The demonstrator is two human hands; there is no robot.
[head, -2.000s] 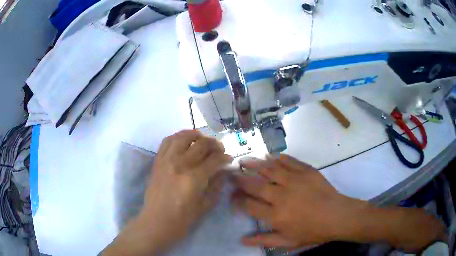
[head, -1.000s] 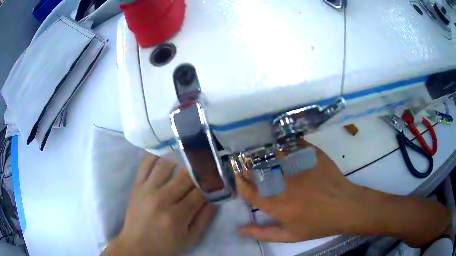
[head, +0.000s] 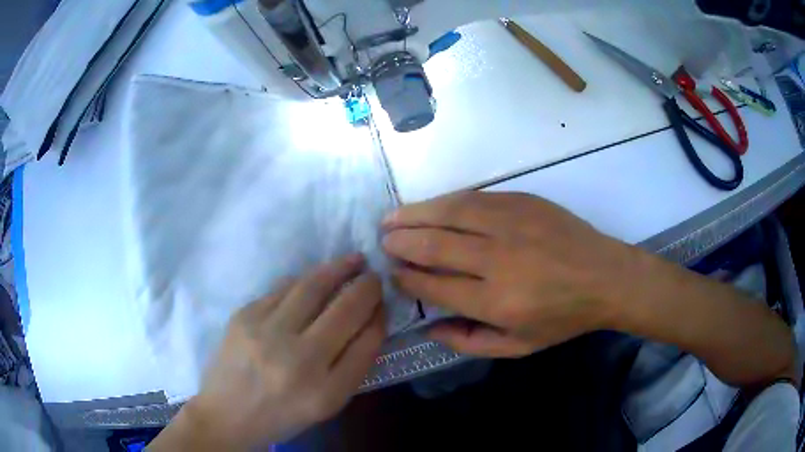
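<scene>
The pale grey-white fabric panel lies flat on the white table, its right edge running up under the presser foot in bright light. My left hand rests on the panel's lower part, fingers pointing up and right. My right hand lies at the panel's right edge, its fingertips on that edge near the left fingertips. I cannot tell whether either hand pinches the fabric or only presses it. A short dark bit shows at the edge below the fingertips. The grey blocky attachment stands right of the needle area.
Folded pale panels with dark edges lie at the upper left. A brown stick and scissors with red and black handles lie right of the machine head. The ruler edge runs along the table front. Fabric bundles lie beyond the table at lower right.
The view has moved down from the machine head to the bed. Both hands are now nearer the table's front edge, away from the needle, and the panel lies spread out in view.
</scene>
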